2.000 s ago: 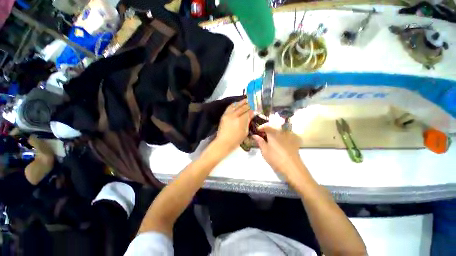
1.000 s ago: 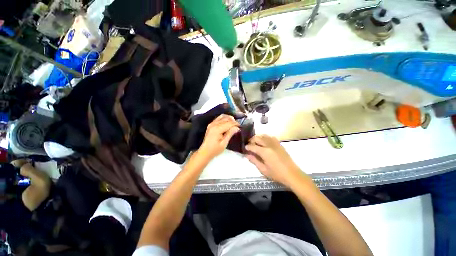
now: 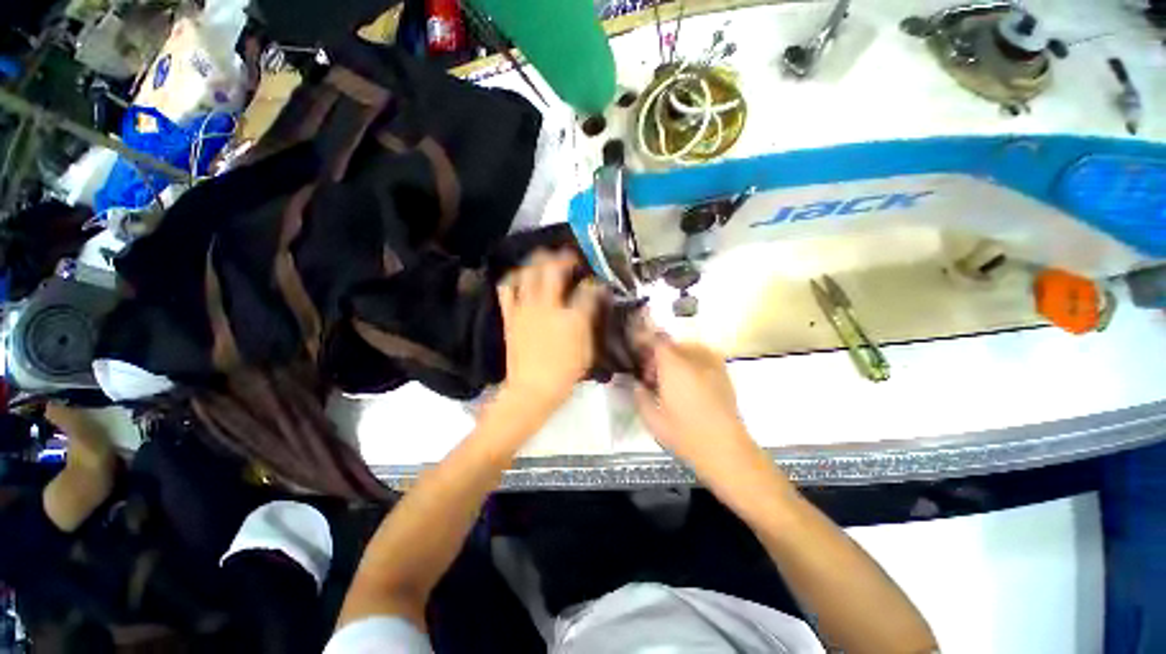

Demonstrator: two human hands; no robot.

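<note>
A black garment with brown stripes (image 3: 358, 243) lies heaped left of the needle, and its right end reaches my hands. My left hand (image 3: 550, 326) is blurred and lies on the dark cloth just left of the machine's needle end, its fingers on the fabric. My right hand (image 3: 688, 390) pinches the dark edge of the cloth in front of the needle area. The white sewing machine (image 3: 895, 205) has a blue band and "JACK" lettering. The presser foot and needle are partly hidden by cloth and glare.
Green-handled snips (image 3: 852, 330) lie on the machine bed, with an orange item (image 3: 1069, 300) at its right. A cord coil (image 3: 688, 113) and a green cone (image 3: 556, 51) are behind the head. Another person's arm (image 3: 79, 470) shows at the left.
The view has shifted slightly. Since one second ago my left hand has opened flatter over the cloth; my right hand keeps its edge. Earlier, both hands were closer together at the needle.
</note>
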